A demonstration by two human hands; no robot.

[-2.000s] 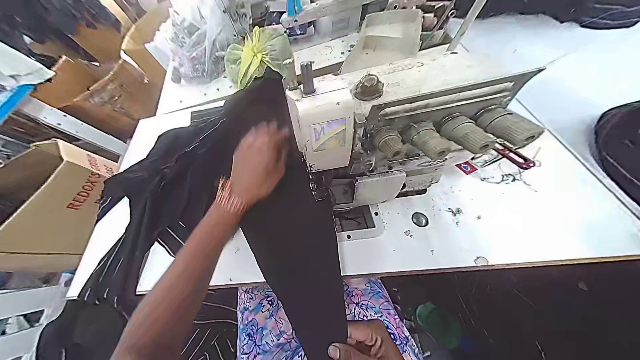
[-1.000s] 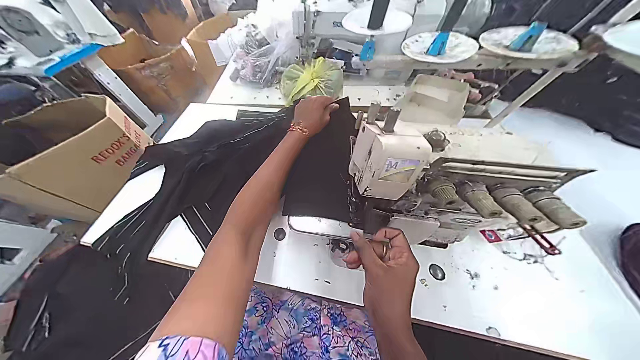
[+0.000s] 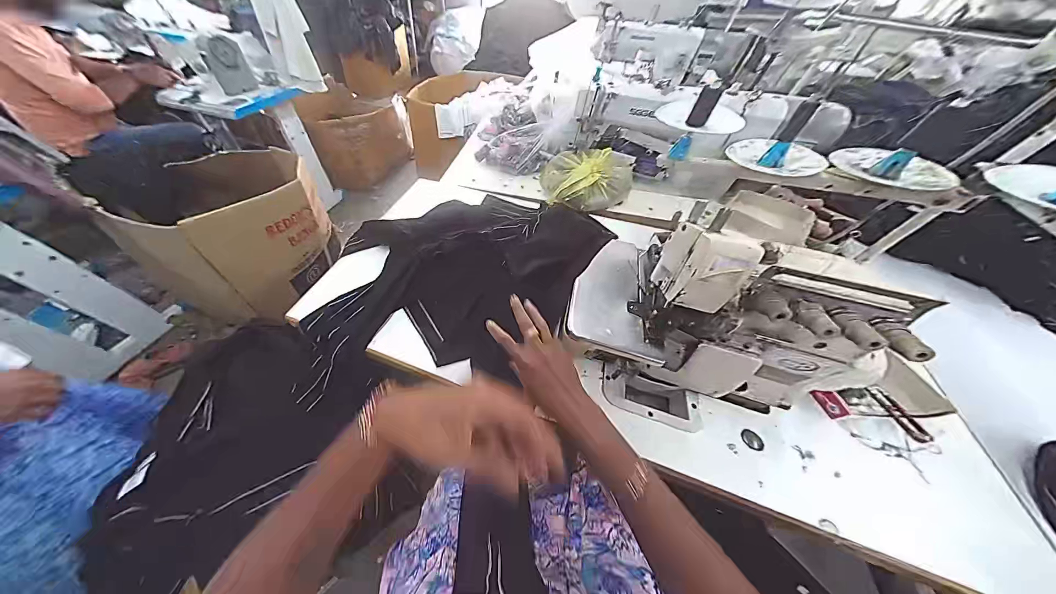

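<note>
Black cloth point(image 3: 487, 264) with white thread ends lies bunched on the white table, left of an overlock sewing machine point(image 3: 714, 268). My right hand point(image 3: 540, 359) rests on this cloth, fingers spread, close to the machine's metal cloth plate point(image 3: 606, 301). In front of it, my left hand point(image 3: 474, 429) is motion-blurred above a black strip of cloth point(image 3: 495, 528) hanging over my patterned lap. Whether the left fingers grip anything is unclear. The plate beside the needle area shows bare metal. More black cloth point(image 3: 239, 437) hangs in a heap at the left.
Thread cones point(image 3: 850, 326) sit on the machine's right, near red-handled snips point(image 3: 903, 417). A yellow-tied plastic bag point(image 3: 586, 177) stands behind the cloth. An open cardboard box point(image 3: 247, 239) is at the left. A seated co-worker is upper left; another person's hand point(image 3: 29, 396) shows at the left edge.
The black cloth has come off the cloth plate and lies to its left. My left hand has drawn back toward me, and my right hand has moved from the machine's front onto the cloth.
</note>
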